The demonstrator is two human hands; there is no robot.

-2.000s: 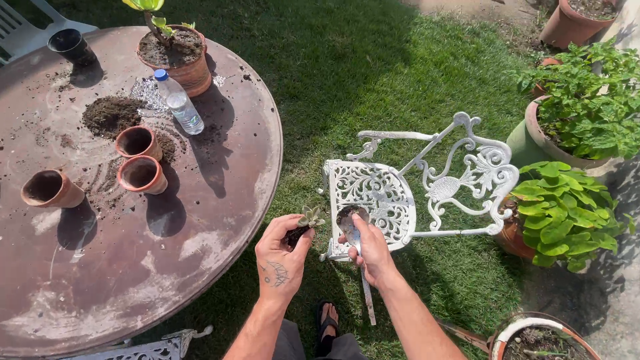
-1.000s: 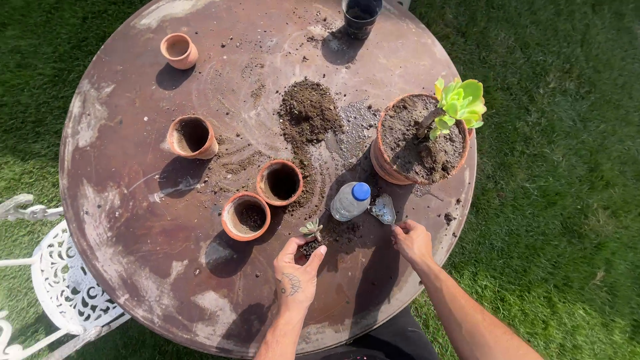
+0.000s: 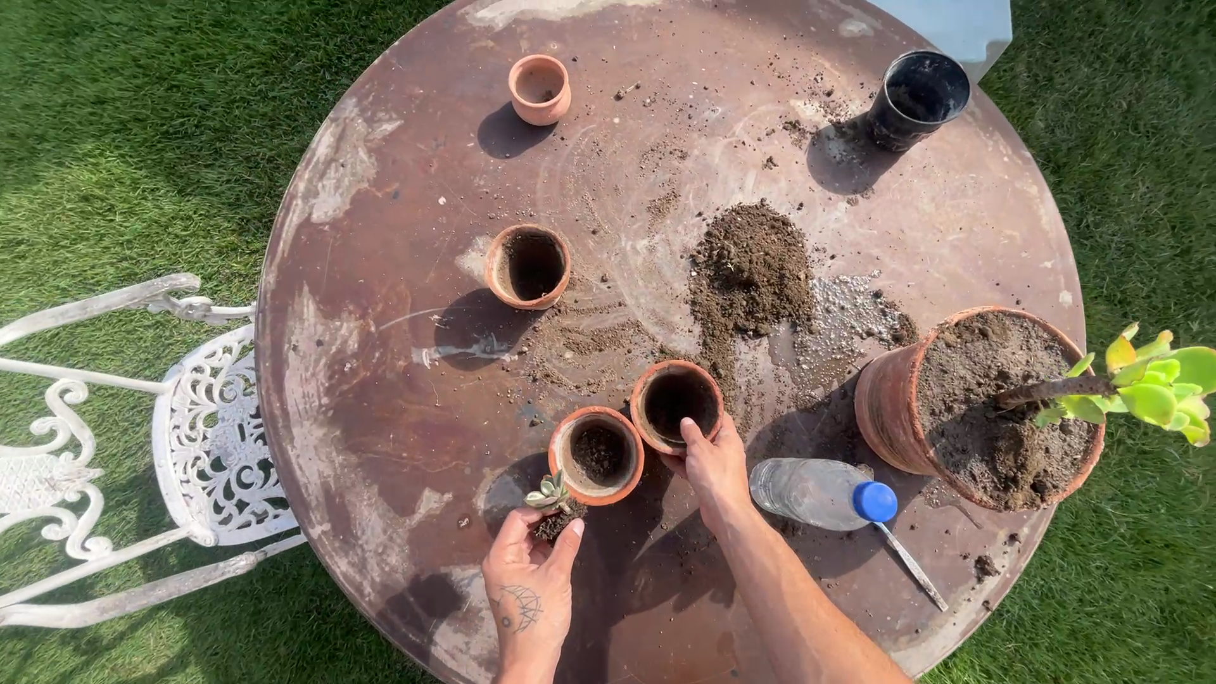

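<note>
My left hand holds a small succulent by its soil-covered root ball, just below a terracotta pot with some soil inside. My right hand grips the rim of a second terracotta pot, thumb over the edge; the two pots stand side by side. To the right of that hand is a clear plastic bottle with a blue cap. A thin metal handle sticks out beside the cap; its other end is hidden.
On the round table are a soil heap, another terracotta pot, a small clay pot, a black pot and a large potted succulent. A white metal chair stands left.
The view has swung from chair to table. My right hand has let go of the metal tool it held and moved left from beside the bottle onto a pot. My left hand still holds the succulent.
</note>
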